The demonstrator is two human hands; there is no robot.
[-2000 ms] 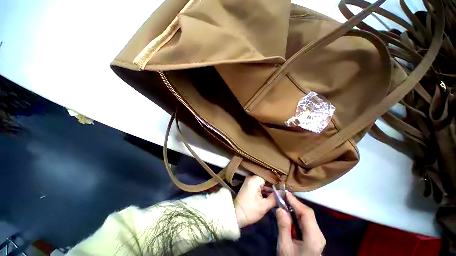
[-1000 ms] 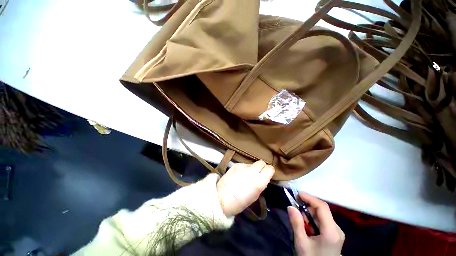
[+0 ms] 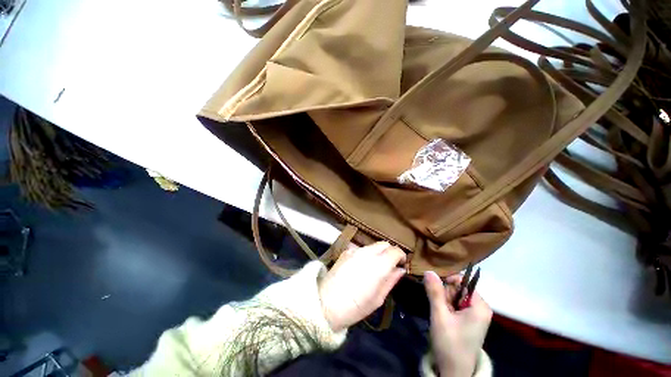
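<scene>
A brown tote bag [image 3: 478, 96] lies at the table's near edge, its mouth partly open, with a zip [image 3: 313, 190] along the lower side. Wrapped silver-white film [image 3: 439, 165] sits on its side. My left hand [image 3: 362, 283] grips the bag's near edge at the zip's end. My right hand [image 3: 458, 316] holds thread snips [image 3: 468, 287] with a red handle, blades pointing up and away from the fabric. The right thumb and fingertips are close to the bag's lower edge; whether they touch it is unclear. One handle [image 3: 259, 221] hangs over the table edge.
The bag lies on a white table [image 3: 125, 88]. A large heap of brown straps [image 3: 625, 162] is at the right, some loops reaching toward the bag. A hanging brown bundle [image 3: 44, 162] is below the table edge at left. Something red [image 3: 625, 366] is at the lower right.
Since two seconds ago, the snips have moved from the bag's zip end to the right, their blades now pointing up. My left hand has shifted onto the bag's edge. The view has shifted slightly.
</scene>
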